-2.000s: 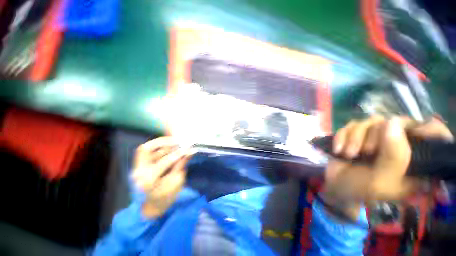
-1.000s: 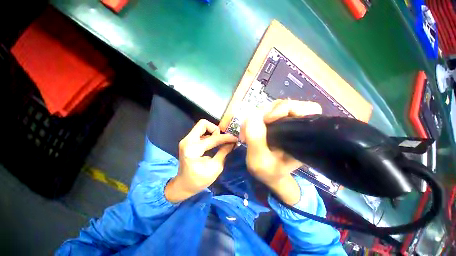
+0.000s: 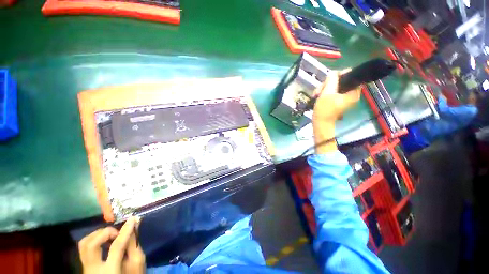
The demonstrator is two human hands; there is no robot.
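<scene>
An open laptop base (image 3: pixel 161 166) lies in an orange foam tray (image 3: pixel 92 155) on the green bench, its long black battery (image 3: pixel 182 126) on the far half and a round fan (image 3: pixel 220 148) on the near half. The dark display lid (image 3: pixel 214 214) hangs at the near edge. My left hand (image 3: pixel 115 249) touches the near left corner with its fingertips; whether they pinch a small part cannot be told. My right hand (image 3: pixel 333 104) holds the black electric screwdriver (image 3: pixel 367 75) at the silver boxy screw feeder (image 3: pixel 301 88), right of the tray. The screwdriver's tip is unclear.
A blue bin (image 3: pixel 7 104) stands at the left edge. Foam trays with laptops lie at the far left (image 3: pixel 112 9) and far right (image 3: pixel 308 35). Stacked red trays (image 3: pixel 383 192) stand at the lower right. Another person's blue sleeve (image 3: pixel 447 119) shows at the right.
My right hand has moved with the screwdriver from the laptop's near left corner to the feeder on the right. My left hand stays at that corner. The view has turned.
</scene>
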